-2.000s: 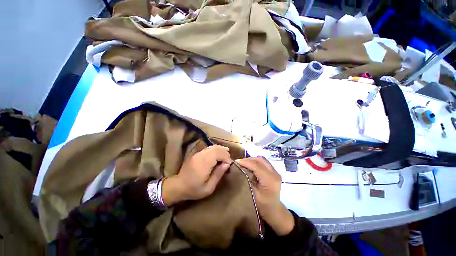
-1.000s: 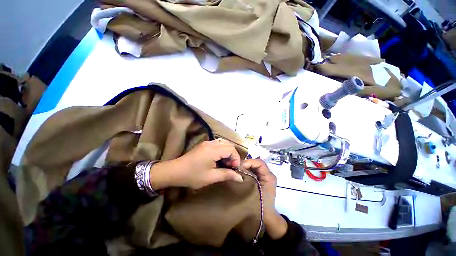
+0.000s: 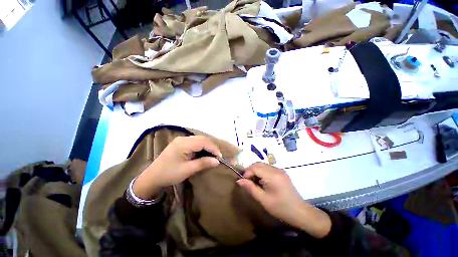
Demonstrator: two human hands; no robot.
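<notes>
The tan garment (image 3: 216,201) lies over the table's front edge and toward my lap, its dark binding (image 3: 150,131) curving along the back edge. My left hand (image 3: 176,163) pinches the zipper tape (image 3: 230,167) at its left end. My right hand (image 3: 273,188) pinches it a short way to the right. The strip between my fingers is stretched straight, slanting down to the right. The rest of the zipper tape is hidden by my hands and the cloth.
The sewing machine head (image 3: 266,103) stands just beyond my right hand, with the red scissors handle (image 3: 324,136) beside it. A garment pile (image 3: 201,45) lies behind. Small tan scraps (image 3: 397,155) lie at the right. More dark and tan cloth (image 3: 45,211) is at the far left.
My hands have moved apart, with a short straight length of zipper tape now between them. The long toothed edge that hung below my right hand no longer shows. The camera view has shifted.
</notes>
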